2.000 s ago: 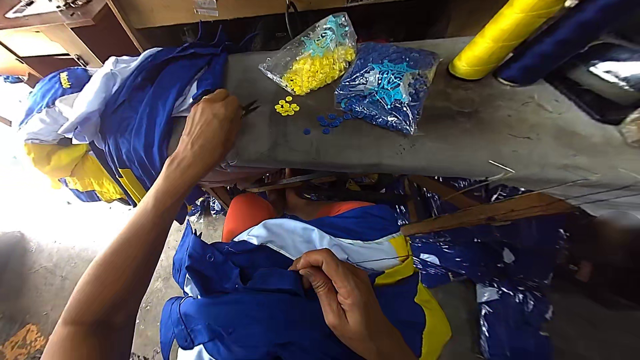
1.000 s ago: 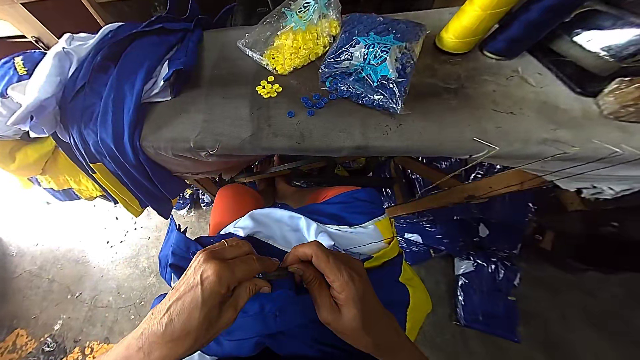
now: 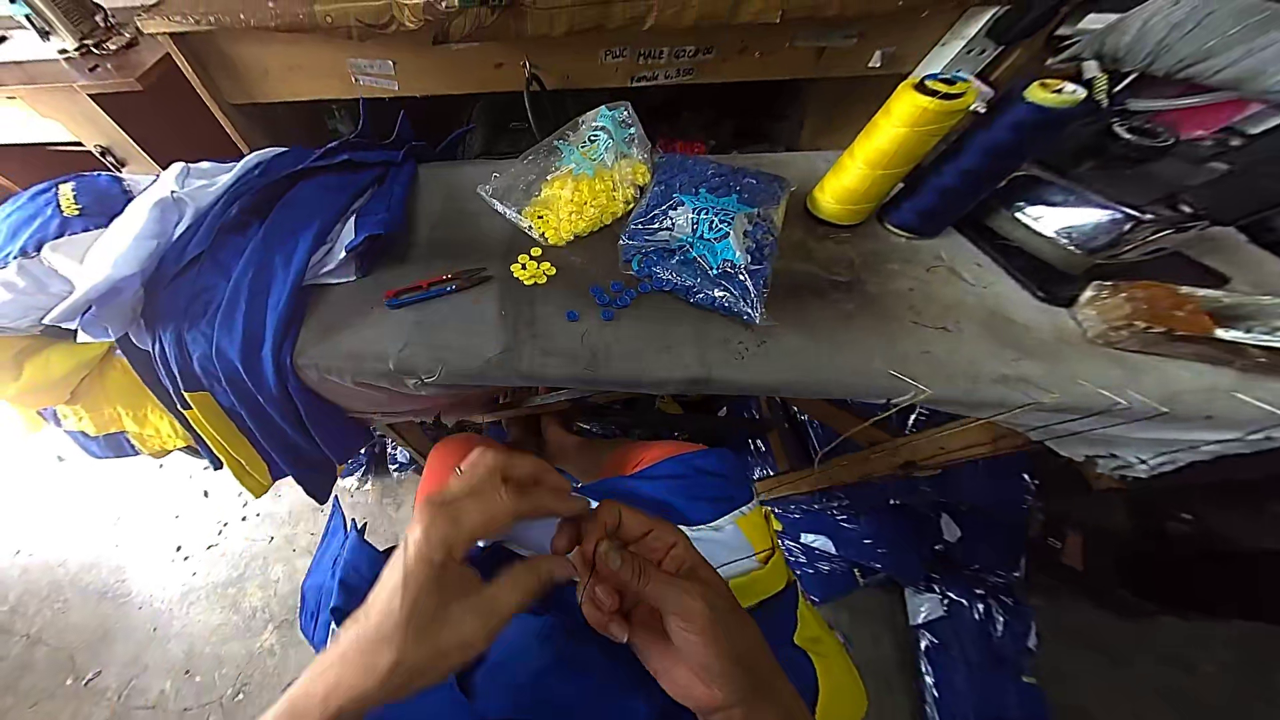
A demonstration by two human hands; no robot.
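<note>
My right hand [image 3: 660,600] is over the blue, white and yellow garment [image 3: 560,665] on my lap, its fingers closed on a dark thread [image 3: 590,575]. Beside it, my left hand [image 3: 450,560] is blurred, with thumb and fingertips around the same spot; whether it grips the thread cannot be told. Red and blue thread snips [image 3: 437,288] lie on the grey cloth-covered board [image 3: 850,310]. Loose yellow buttons [image 3: 533,268] and loose blue buttons [image 3: 615,295] lie to the right of the snips, by a bag of yellow buttons [image 3: 580,195] and a bag of blue buttons [image 3: 705,240].
Blue, white and yellow garments [image 3: 220,270] hang over the board's left end. Further right stand a yellow thread cone [image 3: 890,150] and a navy thread cone [image 3: 975,160], beside an iron [image 3: 1070,225]. Threaded needles or pins [image 3: 910,382] stick out along the board's front edge.
Two seconds ago my left hand held the snips over the board; now they lie there and that hand is beside my right one. Both hands have lifted off the garment with the thread.
</note>
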